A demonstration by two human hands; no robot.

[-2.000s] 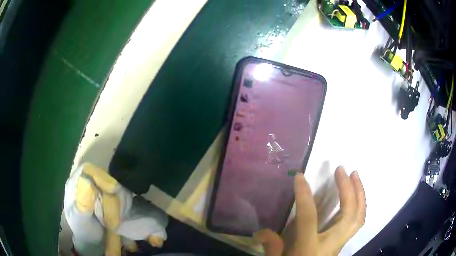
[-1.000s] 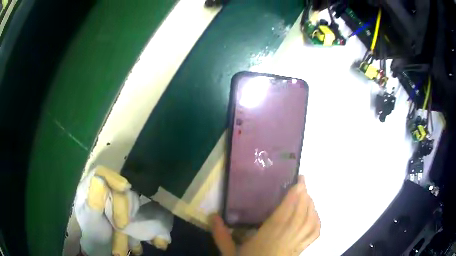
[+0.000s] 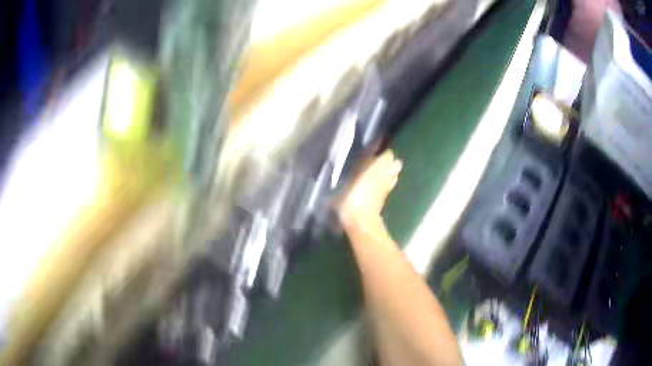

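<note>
The view is heavily blurred. One bare hand, which I take as my right hand [image 3: 372, 189], reaches up from the bottom centre with its forearm bare. It is beside a row of dark, shiny-streaked items [image 3: 314, 189] along the green belt [image 3: 447, 121]. Its fingers are bent, and blur hides whether it holds anything. My left hand is not in view. The smartphone cannot be made out.
At right, black socket housings [image 3: 518, 200] with oval holes lie beyond the cream edging [image 3: 457, 186]. Small wired boards [image 3: 486, 322] are at bottom right. A white-blue box [image 3: 622, 107] and part of another person's arm [image 3: 588, 25] are at top right.
The view has swung away from the phone and glove, and the housings now show at right. The bare hand has left its place at the phone's lower end and is stretched out over the belt.
</note>
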